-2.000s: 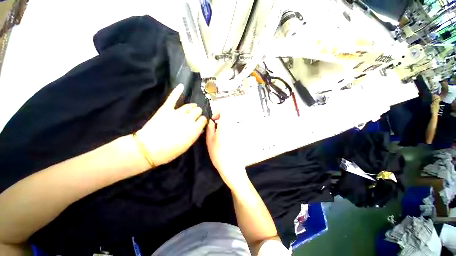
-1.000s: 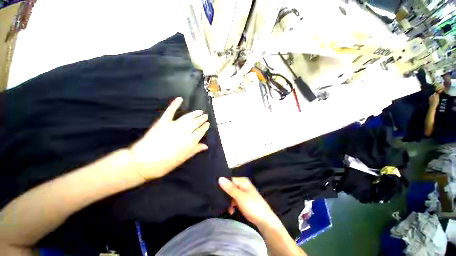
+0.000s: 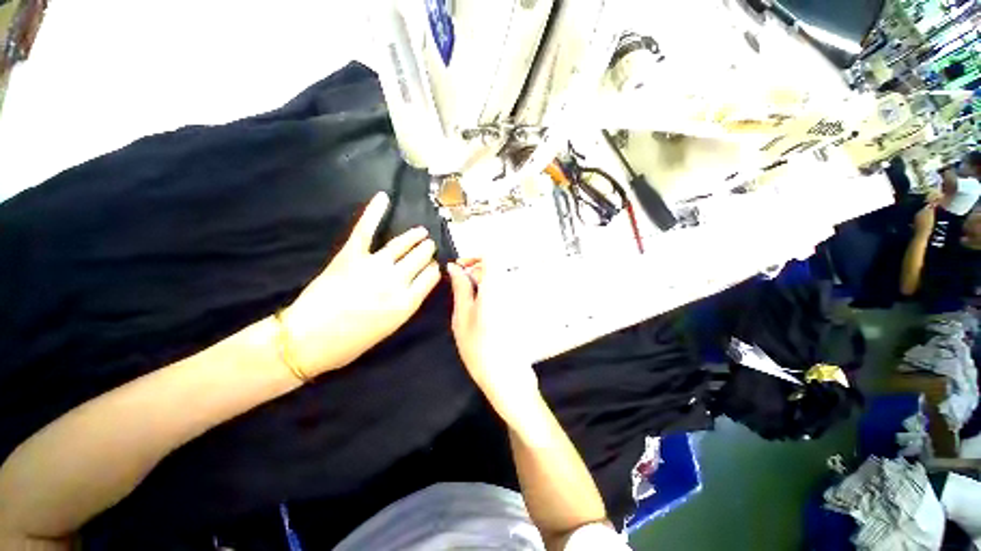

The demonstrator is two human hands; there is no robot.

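The black garment piece (image 3: 194,215) covers the left of the white table, its right edge running under the needle area (image 3: 450,194) of the off-white sewing machine (image 3: 710,97). My left hand (image 3: 366,285) lies flat on the cloth, fingers a little apart, just in front of the needle area. My right hand (image 3: 473,312) is at the cloth's right edge, with thumb and fingertips pinched on it close to my left fingertips. Whether the right hand also holds a tool is too small to tell.
Black-handled scissors (image 3: 598,194), a black-handled screwdriver (image 3: 650,199) and a red stick (image 3: 635,228) lie right of the needle. Heaped black garments (image 3: 624,377) and a blue bin (image 3: 676,479) are below the table's front edge. A person (image 3: 934,242) is at the far right.
My right hand has moved up along the cloth edge from near the table's front edge to the needle area. My left hand stays flat on the cloth, which has shifted slightly.
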